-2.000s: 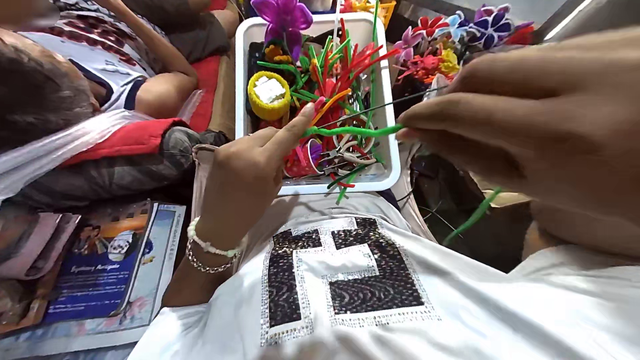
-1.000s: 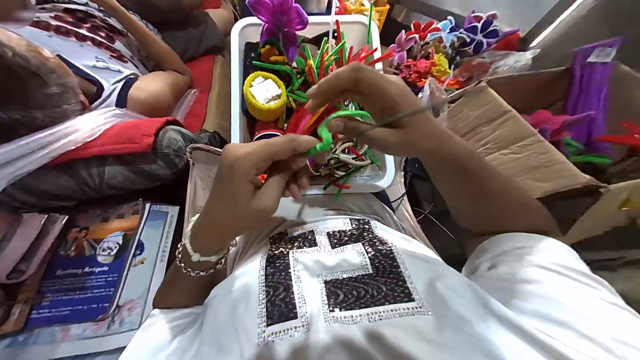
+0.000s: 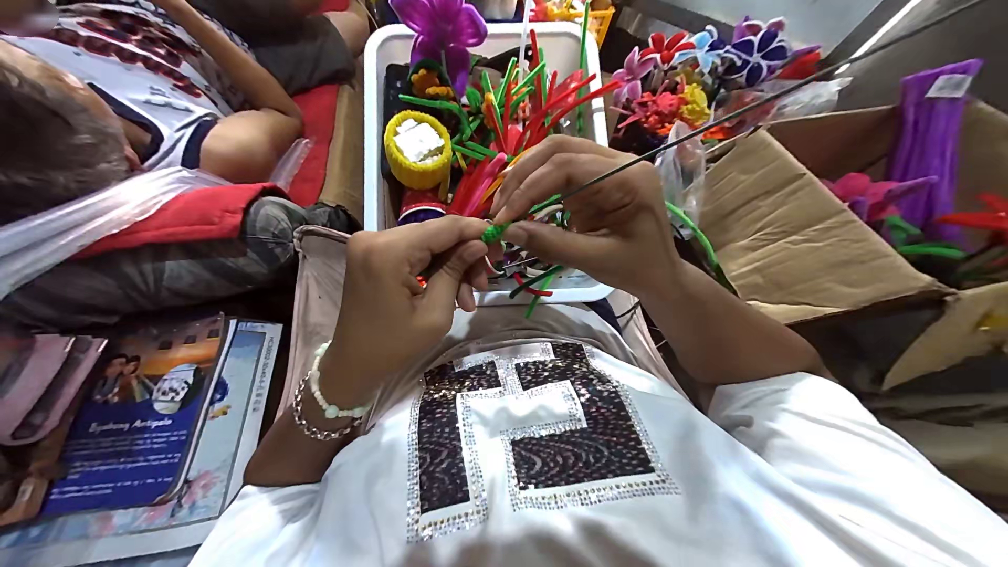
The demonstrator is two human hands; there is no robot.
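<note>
My left hand (image 3: 409, 291) pinches the near end of a thin dark stem wire (image 3: 677, 144), where a green pipe cleaner (image 3: 494, 232) is wound in tight coils. My right hand (image 3: 591, 209) grips the green pipe cleaner and the wire just right of the coils. The wire slants up to the upper right, past my right wrist, and a length of green pipe cleaner hangs behind that wrist. Both hands are over the near edge of a white plastic tray (image 3: 373, 142) holding red, green and orange pipe cleaners, a purple flower (image 3: 442, 35) and a yellow fuzzy-wrapped container (image 3: 417, 150).
Pipe-cleaner flowers (image 3: 677, 71) stand behind the tray on the right. An open cardboard box (image 3: 803, 228) at the right holds purple pipe cleaners (image 3: 933, 142) and flowers. Booklets (image 3: 126, 425) lie at the lower left. Another person (image 3: 157, 102) is close by at the upper left.
The green pipe cleaner, stretched between my hands two seconds ago and looped one second ago, now forms a tight coil at my fingertips. My right hand has come in close to my left.
</note>
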